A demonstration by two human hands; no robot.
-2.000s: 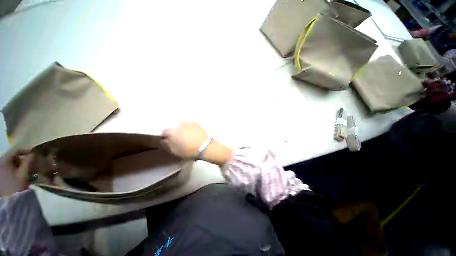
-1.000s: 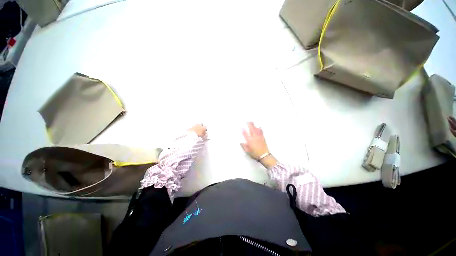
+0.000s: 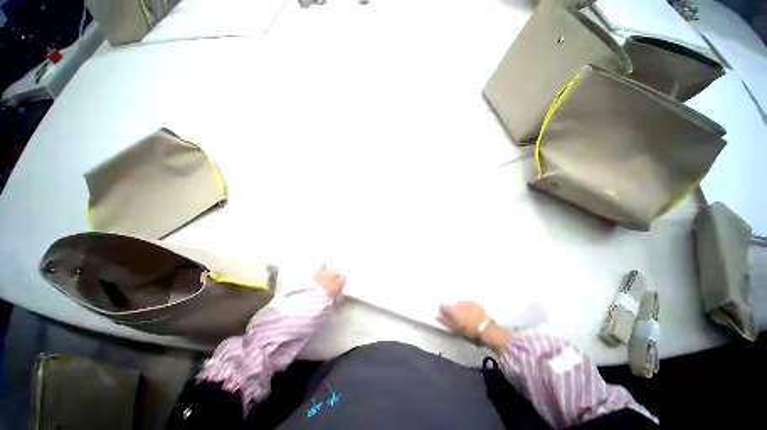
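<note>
My left hand and my right hand are low near the table's front edge, fingers closed. A narrow grey-white line runs between them; it looks like the near edge of thin white paper, held at both ends, though glare hides the sheet's outline. Beside my left arm lies a taupe bag with yellow piping, its dark mouth open to the left. Nothing is in that mouth that I can name, apart from a small dark patch.
A folded taupe bag lies at left, beyond the open one. Several bags stand at the right; another is at the far right edge. Two banded strap bundles lie right of my right hand. A bag is lower down at left.
My hands let go of the open bag, which now lies at left. They moved to the table in front of me, then drew nearer its front edge; a line now shows between them.
</note>
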